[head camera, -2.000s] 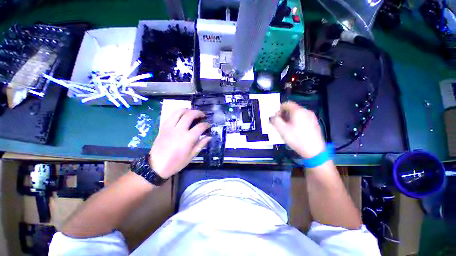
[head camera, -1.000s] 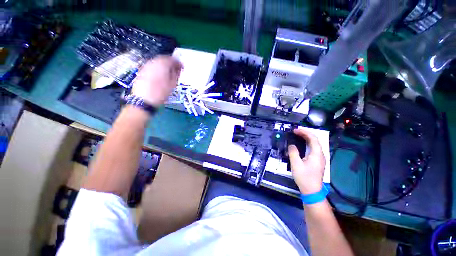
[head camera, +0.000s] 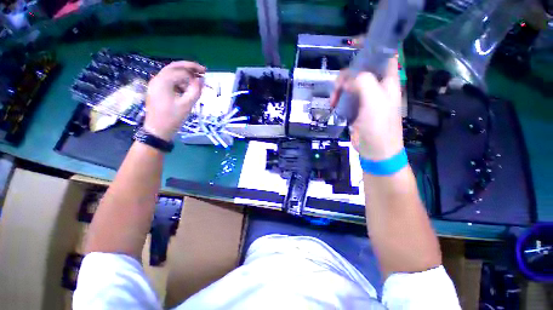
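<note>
A black plastic housing (head camera: 295, 166) lies on the white work pad (head camera: 253, 175), its narrow part pointing towards me. My right hand (head camera: 375, 109) is closed around the grey hanging electric screwdriver (head camera: 364, 66), in front of the screw feeder (head camera: 310, 91). My left hand (head camera: 173, 94) is raised above the left edge of the bin of flat cables (head camera: 212, 124). Its thumb and fingertips are close together; whether a small part is between them cannot be seen. Neither hand touches the housing.
A bin of small black parts (head camera: 262, 100) stands beside the cable bin. A clear tray (head camera: 103, 79) lies at the far left. A black tray (head camera: 485, 163) with small wired parts and a blue tub (head camera: 539, 251) are at the right. An open carton (head camera: 209, 242) with housings is below left.
My right hand has left the housing and taken hold of the screwdriver. My left hand has gone from the housing to the cable bin and stays near it. The view has shifted.
</note>
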